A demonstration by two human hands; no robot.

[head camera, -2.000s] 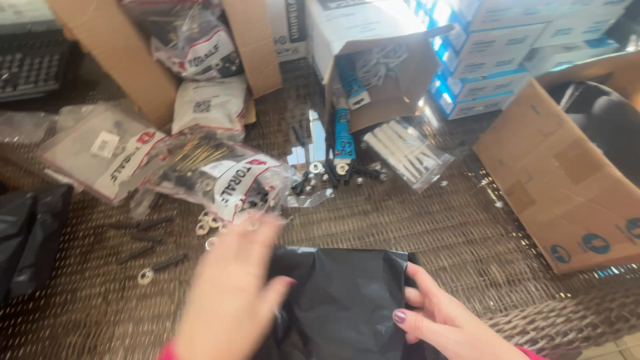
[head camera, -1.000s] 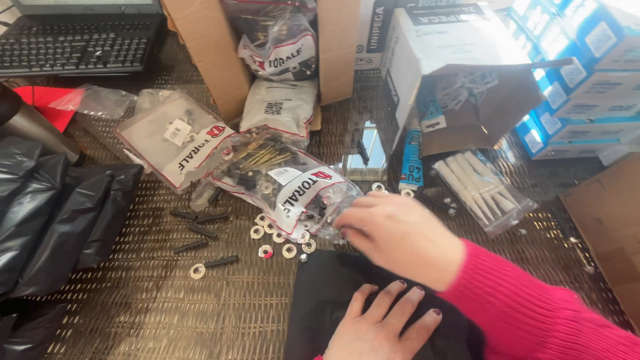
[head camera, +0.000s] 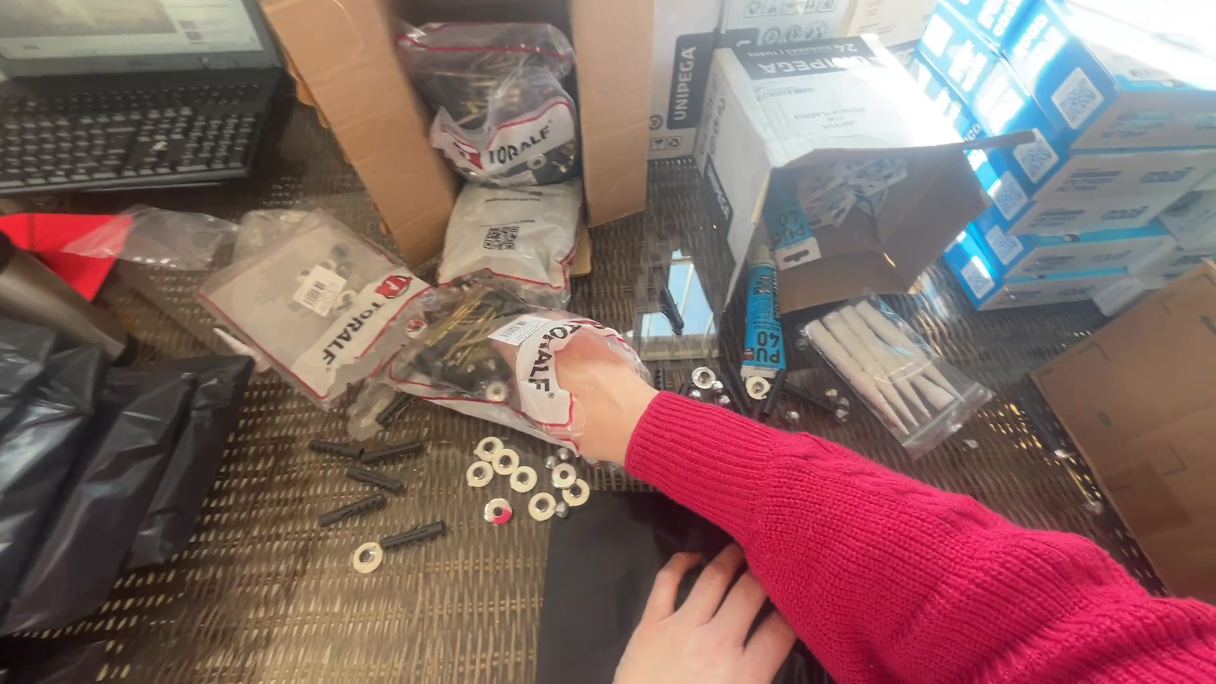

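My right hand (head camera: 598,389) reaches into the mouth of a clear plastic bag (head camera: 456,366) of screws and black wall plugs; its fingers are hidden in the bag. My left hand (head camera: 708,617) lies with fingers spread on a black plastic bag (head camera: 598,579) at the bottom middle. Between them and to the left, several metal washers (head camera: 522,478) lie loose on the woven tabletop. Several black plugs (head camera: 351,510) are scattered further left. A blue adhesive tube (head camera: 763,318) leans at the opening of a carton, beside a clear pouch of white nozzles (head camera: 883,366).
Black bags (head camera: 123,475) are piled at the left, below a laptop (head camera: 133,123). A brown carton (head camera: 613,114) with more hardware bags stands at the back. A white carton (head camera: 817,123) lies open, near stacked blue and white boxes (head camera: 1073,180). Another carton (head camera: 1149,418) is at the right.
My right hand has left the black bag and gone into the clear hardware bag. My left hand, raised two seconds ago, now rests on the black bag. The view has shifted left.
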